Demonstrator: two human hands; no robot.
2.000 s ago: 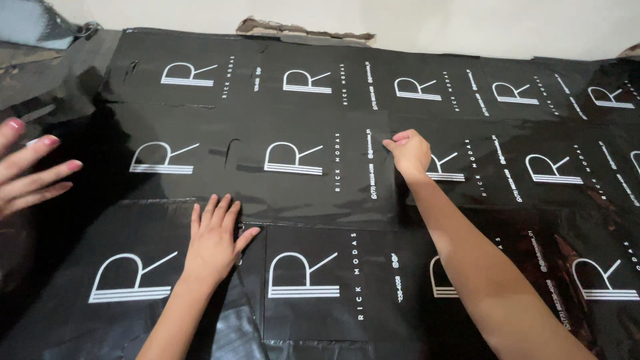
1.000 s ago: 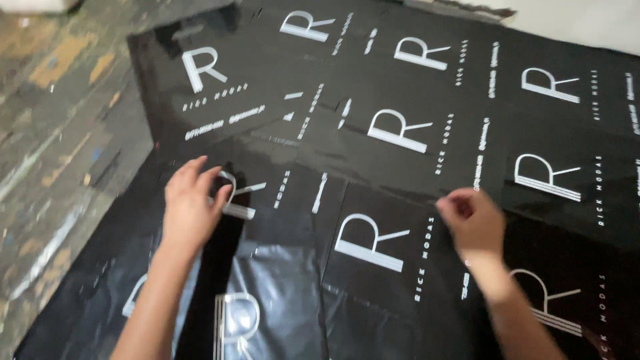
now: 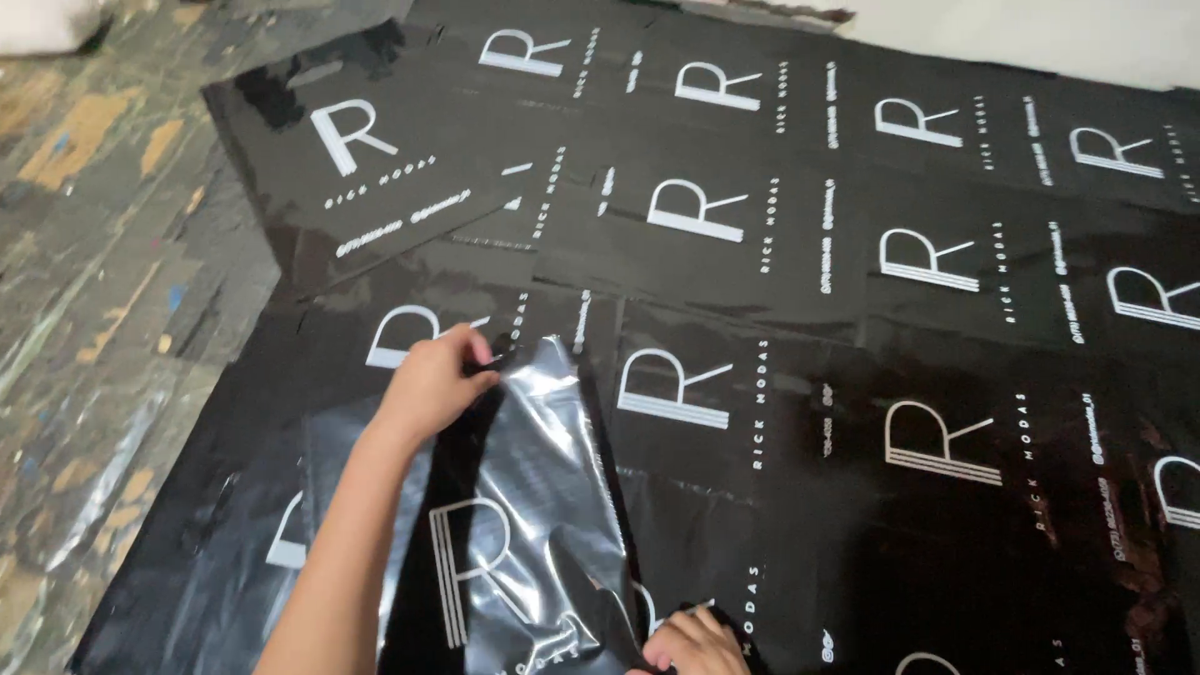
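Note:
Glossy black plastic bags printed with a white letter R and writing lie overlapped in rows. My left hand (image 3: 436, 380) pinches the upper corner of one shiny bag (image 3: 534, 469) between thumb and fingers. At the bottom edge of the view, my right hand (image 3: 694, 645) has its fingers curled at that bag's lower right edge; part of the hand is cut off. The held bag is slightly raised and creased, over the flat ones. Up and to the left, another bag (image 3: 281, 187) lies turned at an angle to the rows.
A worn, paint-stained surface (image 3: 103, 234) runs along the left side. Behind the rows of bags is a pale wall (image 3: 1031, 37) with a ragged lower edge. A whitish object (image 3: 47, 23) shows at the top left corner.
The view has shifted toward the left side of the sheet of bags. A second ago both hands were apart over the bags; now both are at one shiny bag, the right hand lower.

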